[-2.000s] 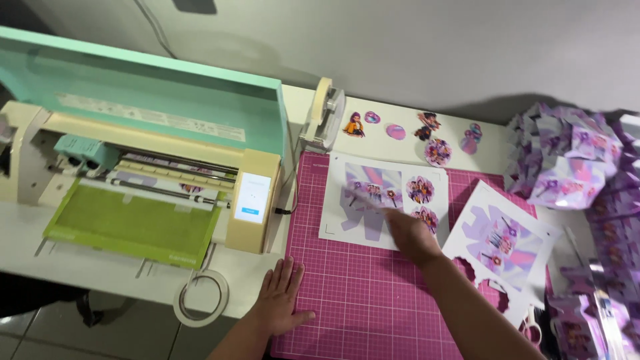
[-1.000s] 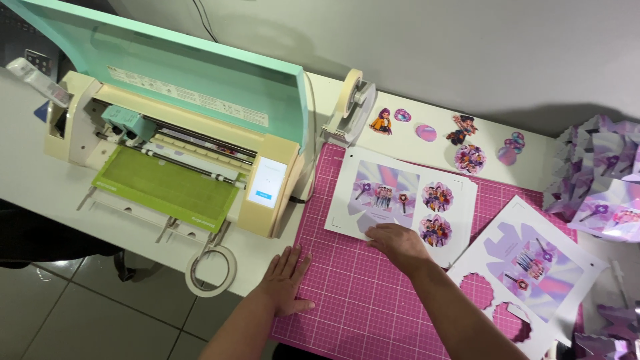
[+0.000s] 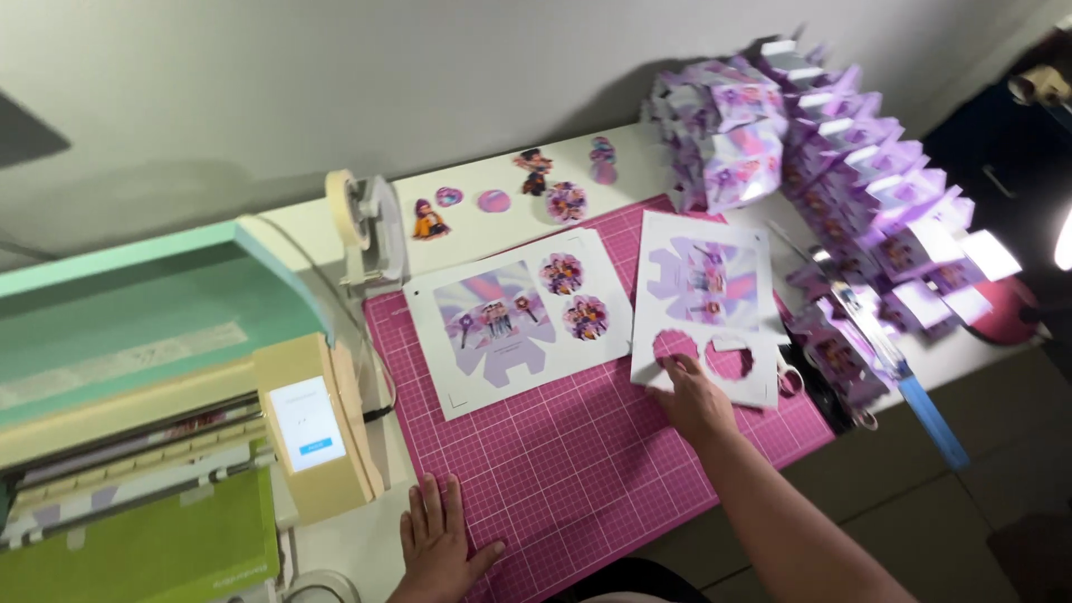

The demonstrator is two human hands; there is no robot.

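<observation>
My left hand (image 3: 440, 536) rests flat with its fingers spread, across the left edge of the pink cutting mat (image 3: 578, 469), holding nothing. My right hand (image 3: 695, 402) touches the lower left edge of a printed sheet (image 3: 653, 276) that has two scalloped round holes; whether the fingers pinch the paper is not clear. A purple box shape is printed on that sheet. To its left lies another printed sheet (image 3: 419, 318), with a box shape and two round scalloped pictures. Small cutout stickers (image 3: 494, 200) lie on the white table above the mat.
A mint cutting machine (image 3: 285, 285) with a lit screen and a green mat (image 3: 159, 536) stands at the left. Beside it is a tape dispenser (image 3: 373, 234). Folded purple paper boxes (image 3: 745, 167) crowd the right side, near a blue-handled tool (image 3: 934, 423) and scissors (image 3: 789, 381).
My right hand has moved right, from the uncut printed sheet to the sheet with holes. That sheet has turned more upright. The view has swung to the right.
</observation>
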